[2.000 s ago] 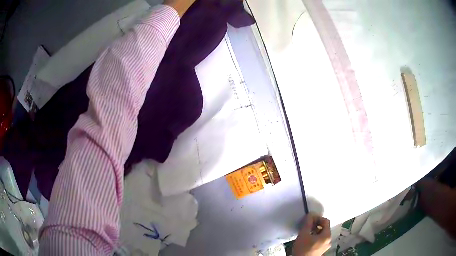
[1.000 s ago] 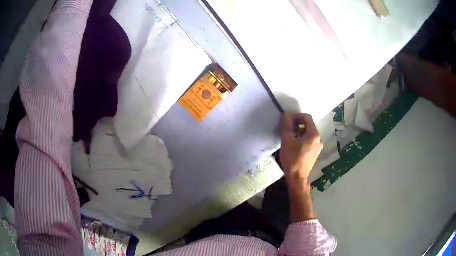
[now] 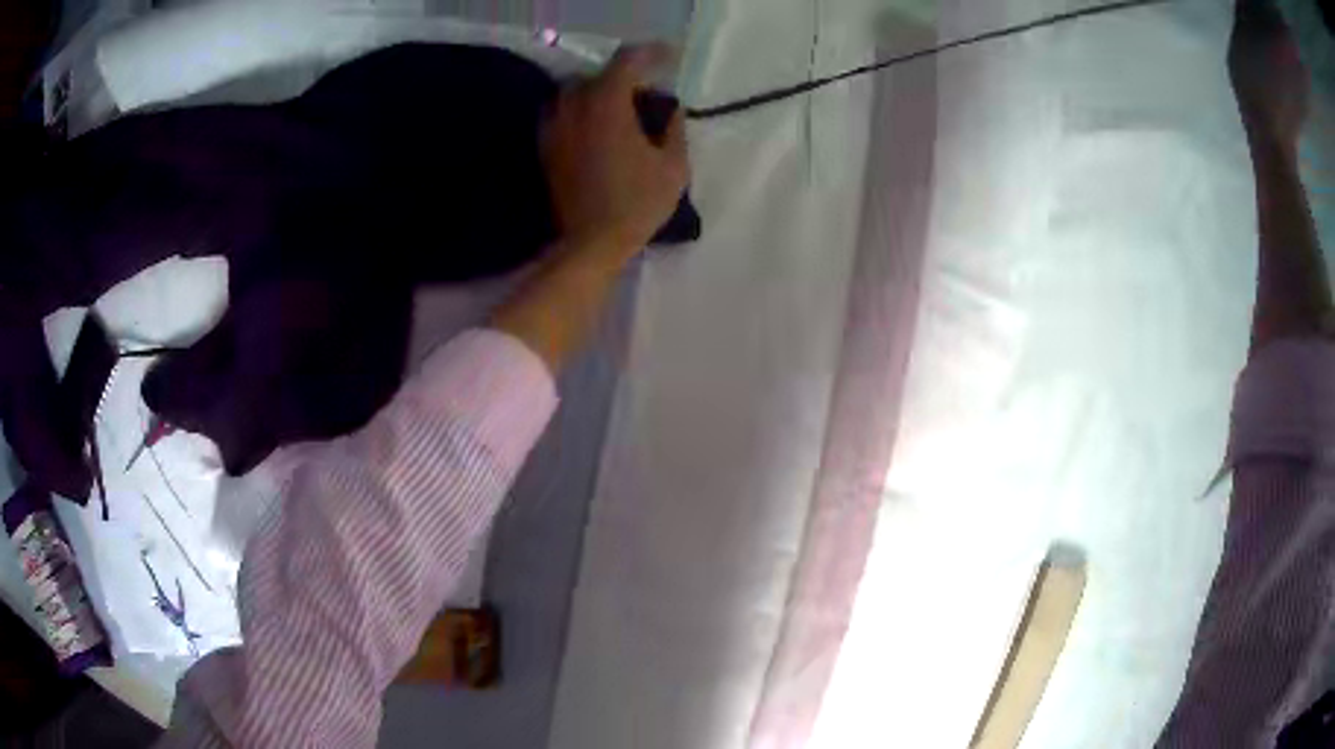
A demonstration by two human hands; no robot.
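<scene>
My left hand (image 3: 622,154) is closed on one end of a narrow dark strip (image 3: 879,66), at the edge of the purple garment (image 3: 352,190). The strip runs from it over the white sheet (image 3: 703,439) and leaves the picture at the top. My right hand (image 3: 1268,81) is at the top right, dim and cut off by the edge; its fingers and any grip are unclear. A long pink-mauve strip, perhaps a clear ruler (image 3: 864,395), lies lengthwise on the sheet.
A tan wooden block (image 3: 1034,651) lies on the sheet at the lower right. A small orange-brown box (image 3: 466,648) is partly behind my left sleeve. A marked paper scrap (image 3: 169,578) and a patterned bundle (image 3: 56,578) are at the lower left.
The view has swung. My left hand has come into view at the garment's edge. My right hand has moved from the table's near edge to the far right, and the dark strip now runs crosswise.
</scene>
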